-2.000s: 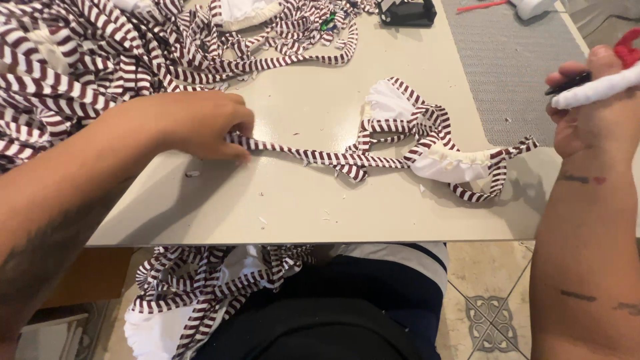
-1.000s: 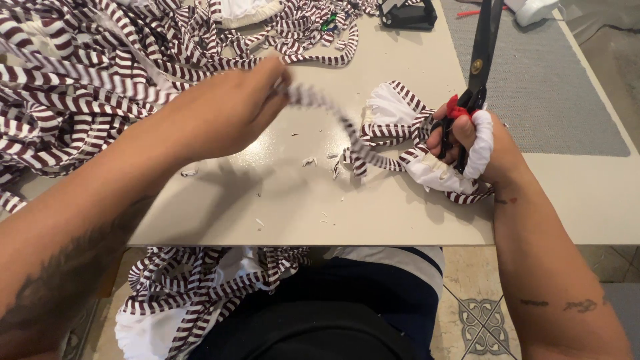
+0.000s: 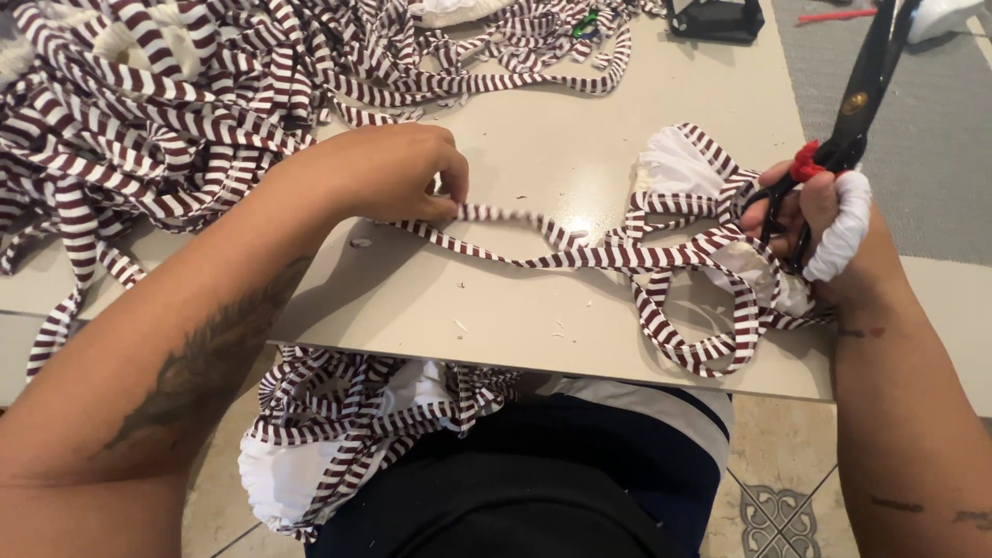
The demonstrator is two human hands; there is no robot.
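My left hand (image 3: 418, 178) pinches a maroon-and-white striped fabric strap (image 3: 504, 212) just above the table, left of centre. From there the strap runs right to a white gathered cloth piece edged with striped binding (image 3: 682, 165), which lies at the right of the table. My right hand (image 3: 806, 209) has its fingers in the handles of black scissors (image 3: 860, 101), whose blades point up and away. Red material and a white cloth wrap (image 3: 845, 225) cover parts of the handles. This hand rests over the right end of the striped piece, hiding part of it.
A large heap of striped straps (image 3: 155, 116) covers the table's left and back. More striped and white pieces (image 3: 349, 418) hang below the near edge by my lap. A black object (image 3: 717, 17) stands at the back, beside a grey mat (image 3: 930, 155). Small scraps dot the tabletop (image 3: 496, 310).
My right hand, with the scissors, has come from the right edge to the striped piece. My left hand has moved from the strap on the table, up, and back down to a strap.
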